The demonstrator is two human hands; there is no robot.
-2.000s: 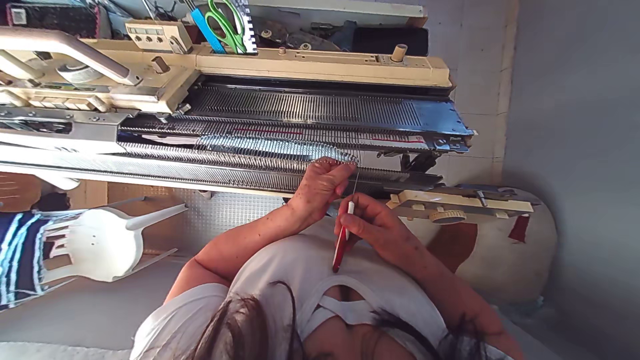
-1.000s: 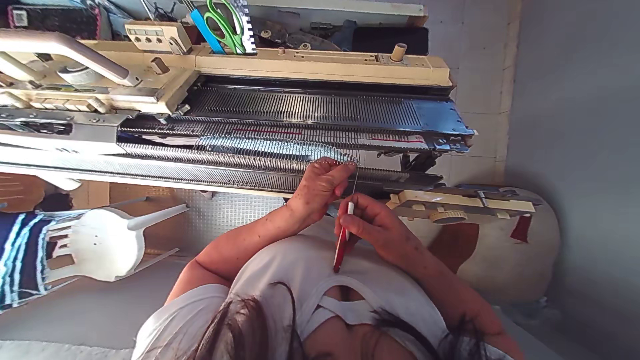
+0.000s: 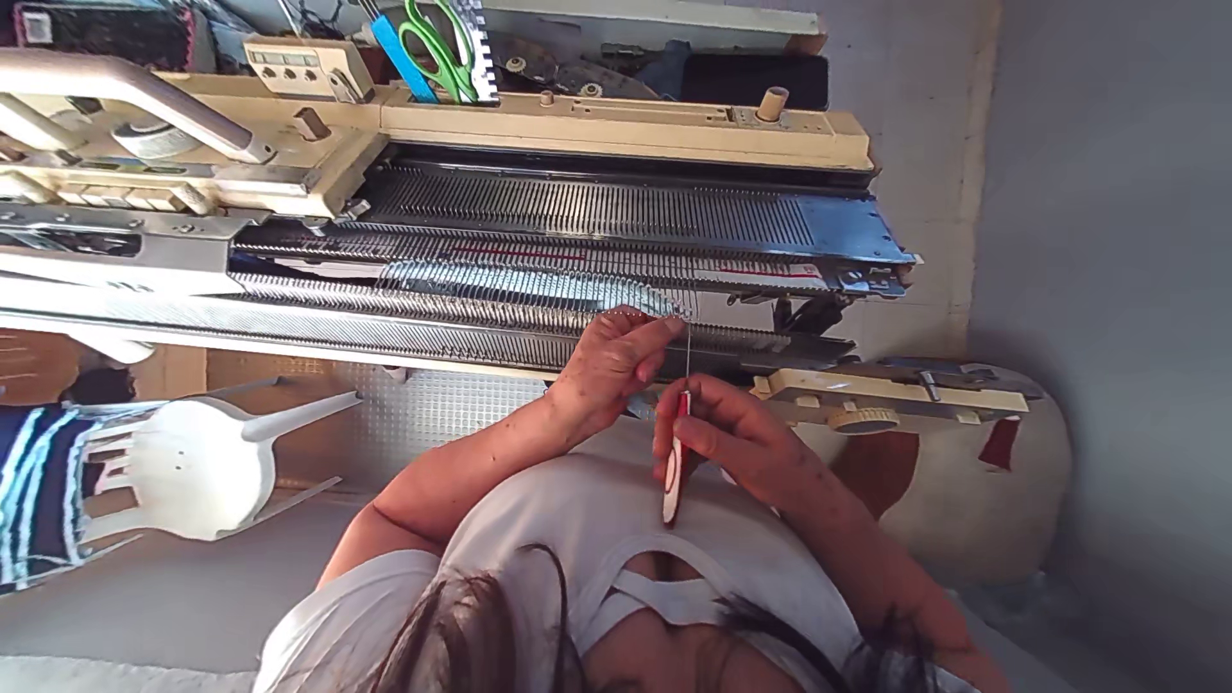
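Note:
In the head view my right hand holds a red and white handled tool, its thin metal shaft pointing up toward the knitting machine's needle bed. My left hand rests at the front bed with thumb and forefinger pinched at the right end of pale knitted fabric. The fabric hangs between the two beds of the knitting machine. What the left fingertips pinch is too small to tell. The tip of the tool meets the fabric's edge near those fingertips.
The machine's carriage sits at the left. Green-handled scissors stand upright behind the rear bed. A cream carriage-like part lies at the right end. A white plastic chair stands at lower left, with striped cloth over it.

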